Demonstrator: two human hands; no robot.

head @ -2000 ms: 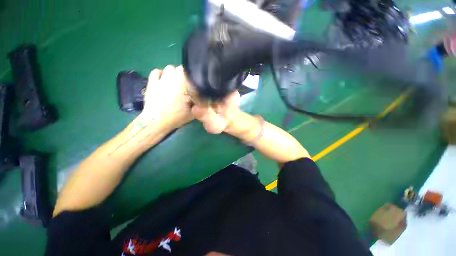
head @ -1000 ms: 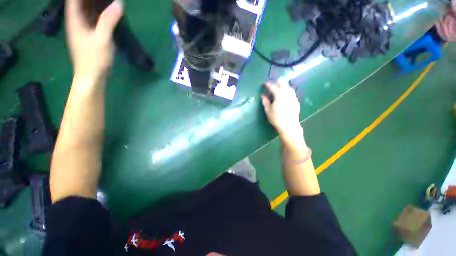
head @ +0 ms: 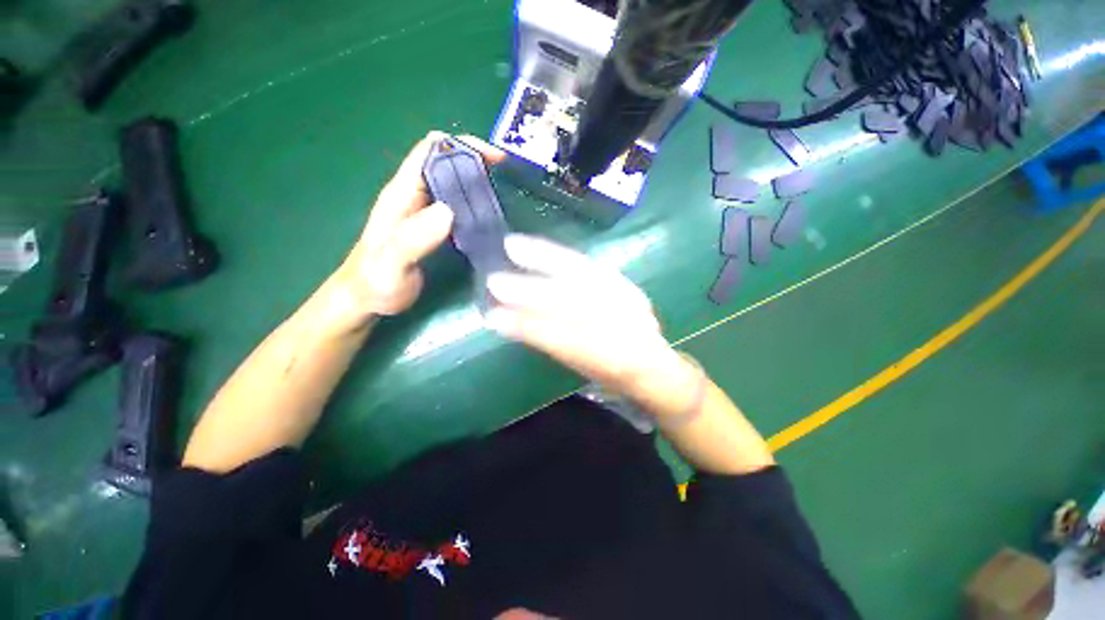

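Note:
A long black housing [head: 470, 200] is held up over the bench in front of me, tilted, its upper end to the left. My left hand [head: 400, 242] is shut round its left side, thumb on its face. My right hand [head: 576, 309] is at its lower right end with the fingers on it; that end is partly hidden. Whether a small cover plate is under the right fingers cannot be told.
The screw feeder [head: 560, 57] stands ahead, with the dark electric screwdriver [head: 642, 85] above it. Loose cover plates [head: 731, 188] and their pile [head: 927, 73] lie upper right, crossed by a cord. Several housings [head: 158, 200] lie left. A blue stool [head: 1066, 170] is far right.
My left hand has come back from the upper left with a housing in it. My right hand has moved left from near the loose plates onto the housing.

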